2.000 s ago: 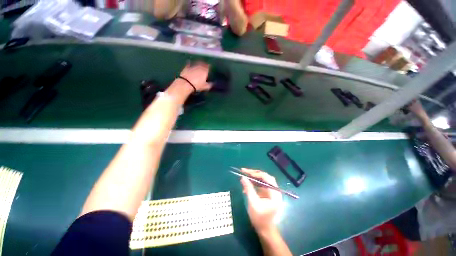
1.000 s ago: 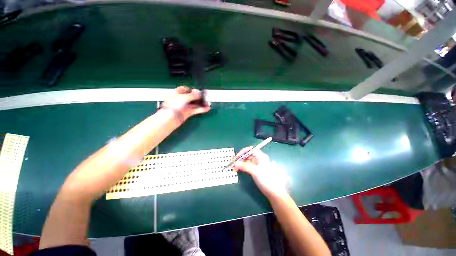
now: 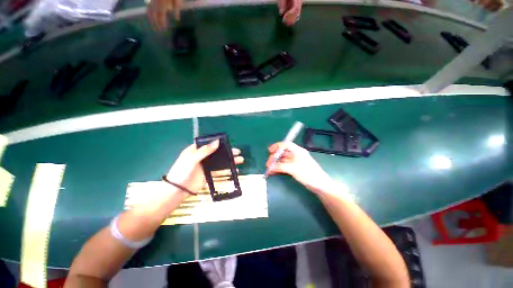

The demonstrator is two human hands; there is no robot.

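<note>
My left hand (image 3: 194,166) holds a black phone housing (image 3: 219,163) upright in the picture, thumb on its upper part, over the sticker sheet. The housing's rectangular opening is at its lower end. The pale sticker sheet (image 3: 251,197) with rows of small marks lies on the green bench, partly covered by my left hand and the housing. My right hand (image 3: 289,163) holds pale tweezers (image 3: 291,134) like a pen, tips down near the sheet's upper right corner. Whether a small piece is on the tips cannot be told. Two set-aside housings (image 3: 332,142) overlap right of my right hand.
A white rail (image 3: 270,106) separates the bench from the conveyor, where several black housings (image 3: 119,85) lie. Another person's hands (image 3: 289,11) reach in at the top. More sticker strips (image 3: 40,219) lie at far left. A grey post (image 3: 467,53) stands right. A red stool (image 3: 466,221) is below.
My left hand has come back from the conveyor to above the sheet with a housing. My right hand has lifted the tweezers slightly off the sheet. Another person's hands have appeared over the conveyor.
</note>
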